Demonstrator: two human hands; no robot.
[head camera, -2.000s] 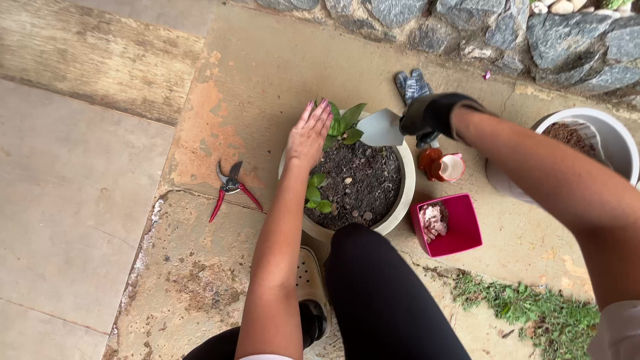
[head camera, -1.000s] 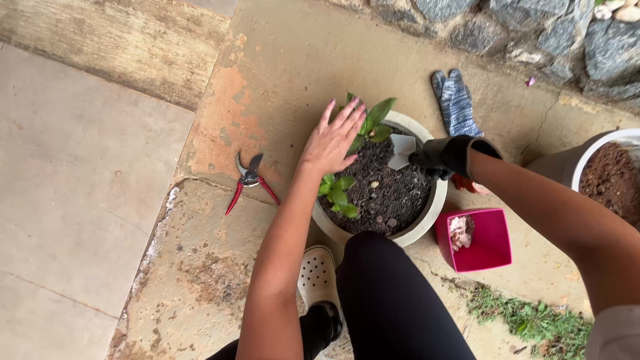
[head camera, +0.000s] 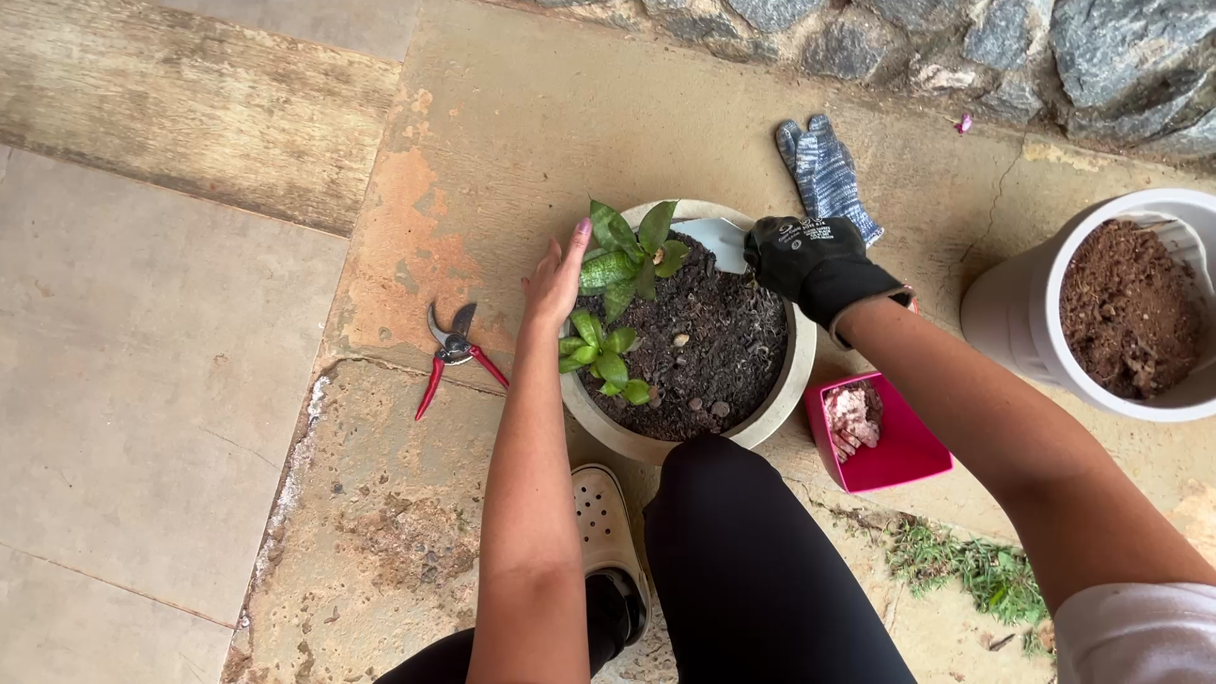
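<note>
A round pot (head camera: 800, 366) full of dark soil stands between my legs and the wall. Bare, my left hand (head camera: 556, 280) rests against the outer leaves of the larger green plant (head camera: 622, 252) at the pot's left side, fingers extended. A smaller leafy plant (head camera: 605, 358) grows just below it. My right hand (head camera: 812, 261), in a black glove, is closed around a hand trowel (head camera: 714, 241); its pale blade lies at the soil's upper edge, right of the larger plant. The trowel's handle and tip are hidden.
Red-handled pruning shears (head camera: 458, 351) lie open left of the pot. A blue-white knit glove (head camera: 826, 171) lies above my right hand. A pink square pot (head camera: 893, 456) holds pale pieces. A white bucket (head camera: 1012, 304) of brown soil stands far right. A stone wall (head camera: 850, 43) runs along the top.
My left hand has moved from over the larger plant's leaves to their outer left side. The trowel has shifted up from its lower place in the soil one second ago.
</note>
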